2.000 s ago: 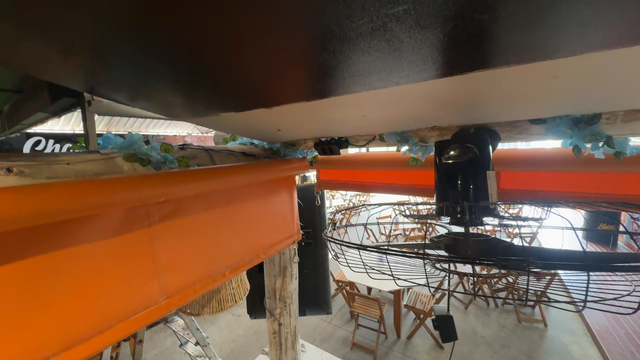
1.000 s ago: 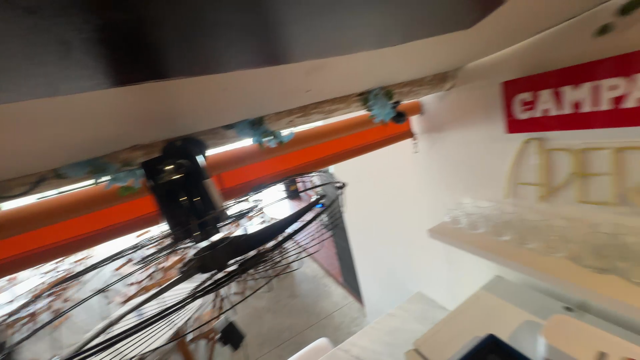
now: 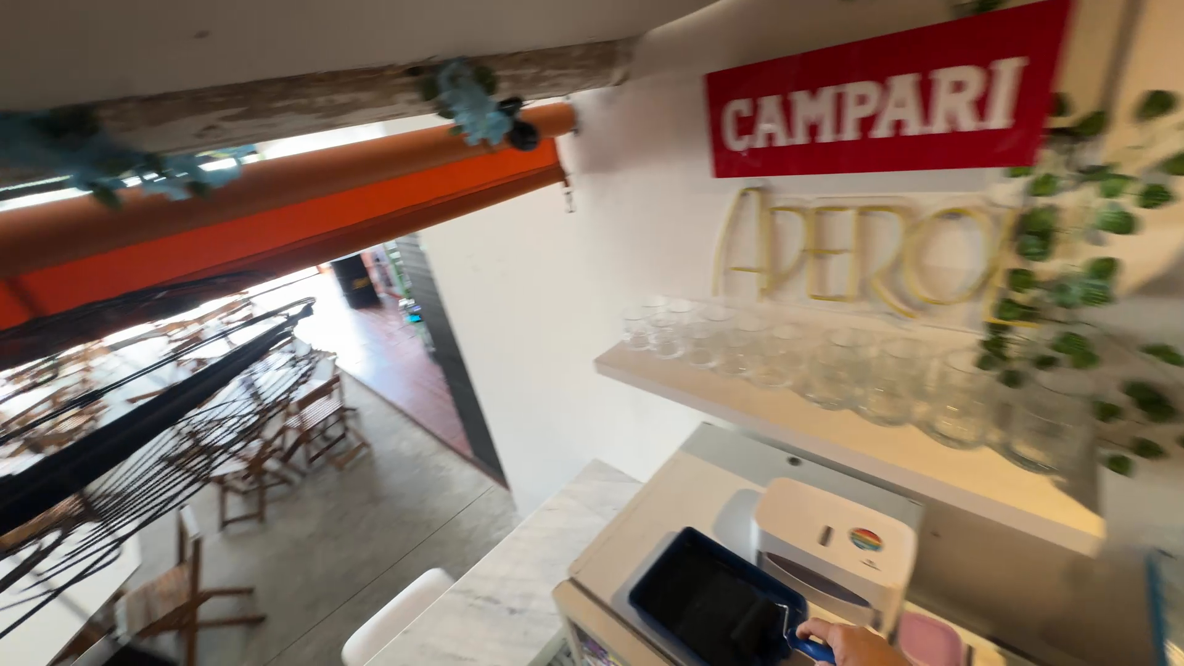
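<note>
At the bottom right of the head view, my right hand [image 3: 853, 643] is closed on the blue handle of a paint roller [image 3: 814, 645]. The roller's metal frame reaches into a dark blue paint tray [image 3: 708, 597], whose inside looks black. That tray rests on a pale cabinet top [image 3: 638, 527]. Just behind the hand stands a white plastic dispenser or box [image 3: 832, 532] with a round rainbow sticker, and a pink container [image 3: 930, 638] is at its right. My left hand is out of the picture.
Above the cabinet, a wall shelf [image 3: 832, 430] holds several clear glasses [image 3: 883, 384]. Leafy vines [image 3: 1064, 296] hang on the right. A black wire fan guard [image 3: 185, 425] and an orange rolled blind [image 3: 370, 208] are at left. Below are a marble counter [image 3: 518, 564] and wooden chairs [image 3: 319, 416].
The view has swung right and down, from the fan and blinds to the shelf and cabinet. My right hand on the roller has come into view.
</note>
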